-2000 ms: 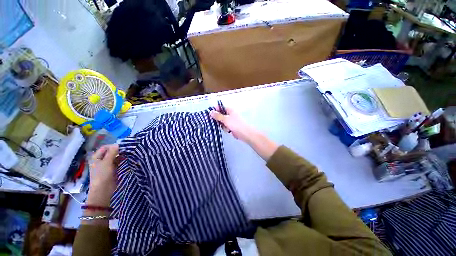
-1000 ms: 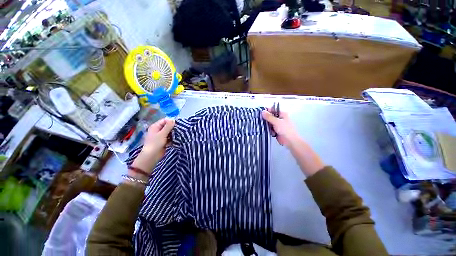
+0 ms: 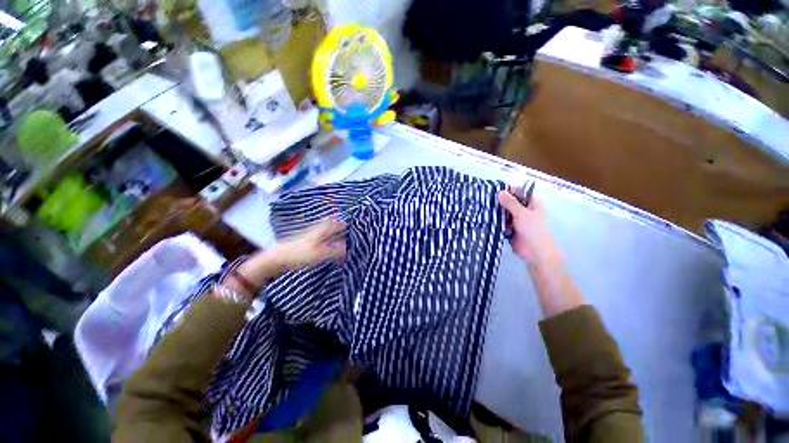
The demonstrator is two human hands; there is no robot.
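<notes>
A navy and white striped shirt (image 3: 424, 277) lies across the near part of the white-topped table and hangs over its front edge. My right hand (image 3: 526, 227) pinches the shirt's upper right corner, with dark metal thread snips (image 3: 528, 190) held in the same hand, their tips pointing away. My left hand (image 3: 316, 246) lies on the striped cloth left of the middle, its fingertips at a fold; it is blurred, and whether it grips the cloth cannot be told. A dark band runs down the shirt's right edge.
A yellow-and-blue fan (image 3: 353, 82) stands at the table's back left. A pale plastic bin (image 3: 130, 303) is low at left. Papers (image 3: 757, 320) lie at the right edge. A brown-sided table (image 3: 606, 130) stands opposite.
The view has swung left, showing more of the bin and fewer papers. My left hand has left the shirt's upper left corner and come down onto the cloth. My right hand keeps its corner.
</notes>
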